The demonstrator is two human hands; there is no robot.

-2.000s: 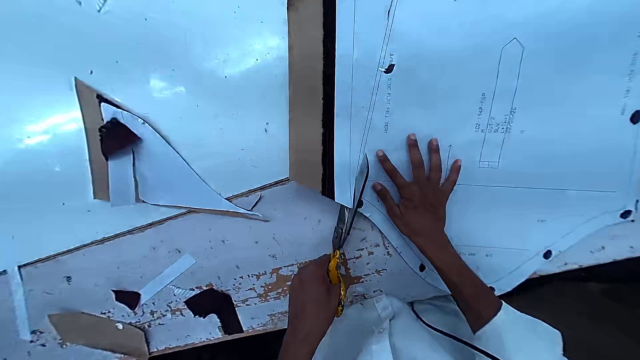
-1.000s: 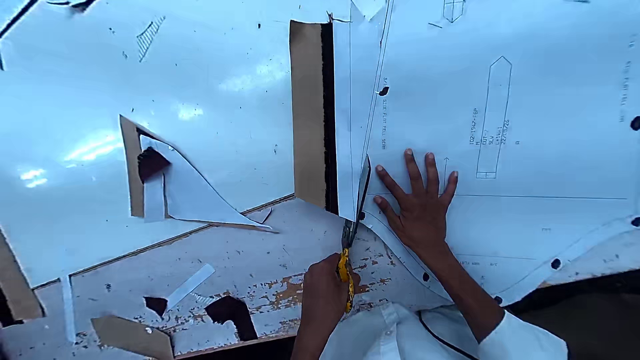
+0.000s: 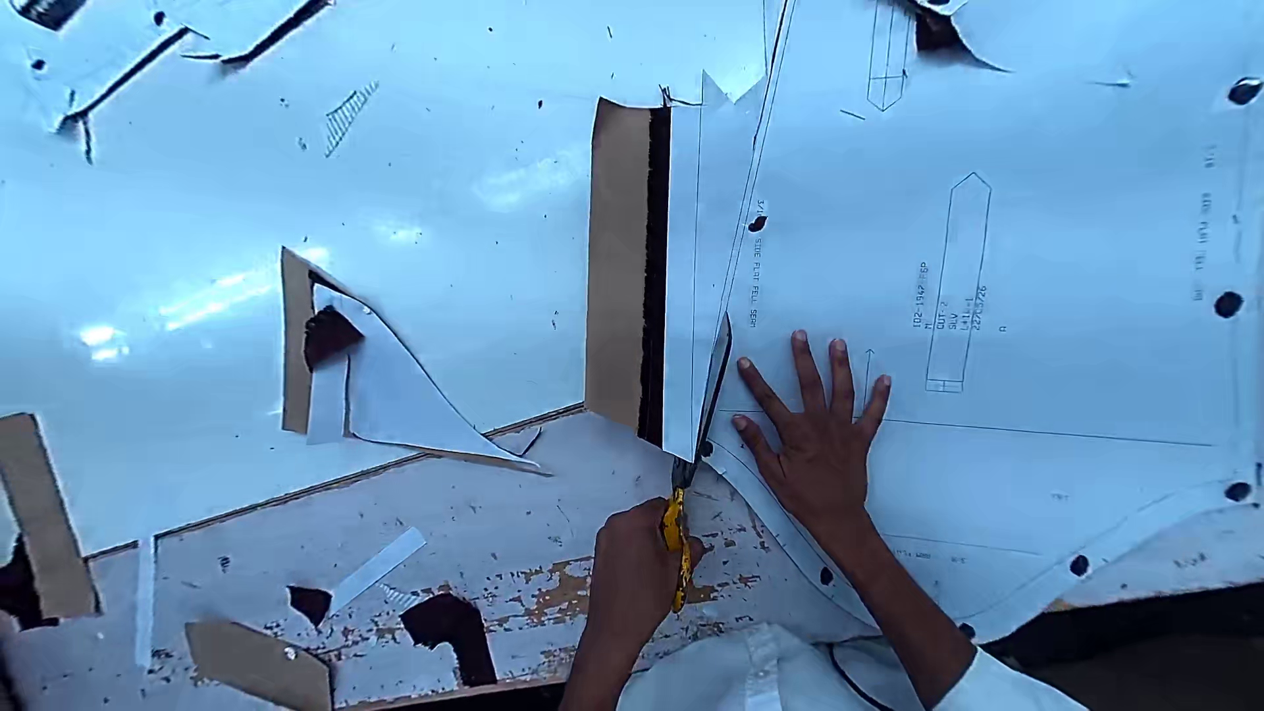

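Note:
My left hand (image 3: pixel 637 563) grips yellow-handled scissors (image 3: pixel 679 533), low in the middle of the view. One dark blade lies over the printed paper pattern (image 3: pixel 1066 296), near a long slanting line; the lower blade is mostly hidden under the paper. My right hand (image 3: pixel 820 449) rests flat on the pattern just right of the blade, fingers spread. Left of the blade, a narrow white paper strip (image 3: pixel 681 276) borders a black edge and a brown strip (image 3: pixel 617 267). Several dark round marks or holes dot the pattern, one of them (image 3: pixel 757 223) above the blade tip.
On the left lie a curved white paper offcut (image 3: pixel 395 385) over brown material, a brown pointed scrap (image 3: pixel 259 664), a dark scrap (image 3: pixel 454 627) and a thin white strip (image 3: pixel 380 568). The worn table surface (image 3: pixel 553 632) shows below. Another brown strip (image 3: pixel 44 513) lies far left.
The scissors have moved up along the pattern, so their tip is closer to the dark mark above. My right hand stays flat beside them. The view has shifted, showing more of the far side.

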